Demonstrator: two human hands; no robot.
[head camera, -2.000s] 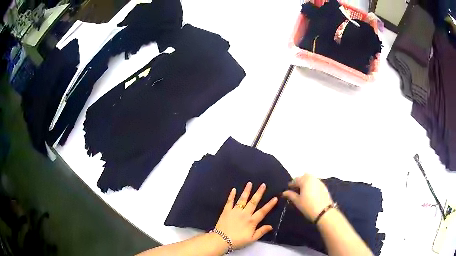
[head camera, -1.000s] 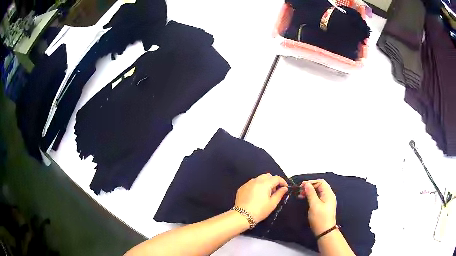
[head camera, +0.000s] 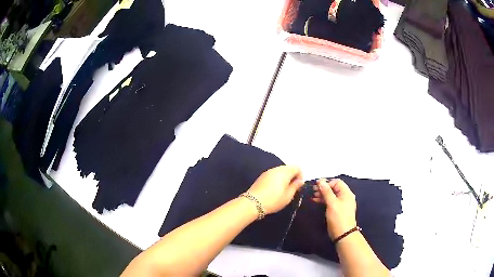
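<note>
A stack of black cut fabric pieces (head camera: 216, 178) lies on the white table in front of me. A thin dark fabric strip (head camera: 309, 186) runs around its middle. My left hand (head camera: 277, 189) pinches the strip at the left, its fingertips partly hidden. My right hand (head camera: 337, 203) pinches the strip at the right with thumb and fingers. The hands are close together over the stack's far edge. A thin light line (head camera: 291, 222) runs down the stack from between my hands.
A larger black fabric stack (head camera: 146, 113) with small pale labels lies at the left. A pink basket (head camera: 330, 45) holding black pieces stands at the back. Grey (head camera: 425, 40) and maroon stacks (head camera: 470, 81) lie at the right. A dark strip (head camera: 460, 173) lies at the right.
My left hand has gone from lying flat on the stack to pinching the strip beside my right hand. The whole view has shifted, so the table things sit further left and higher.
</note>
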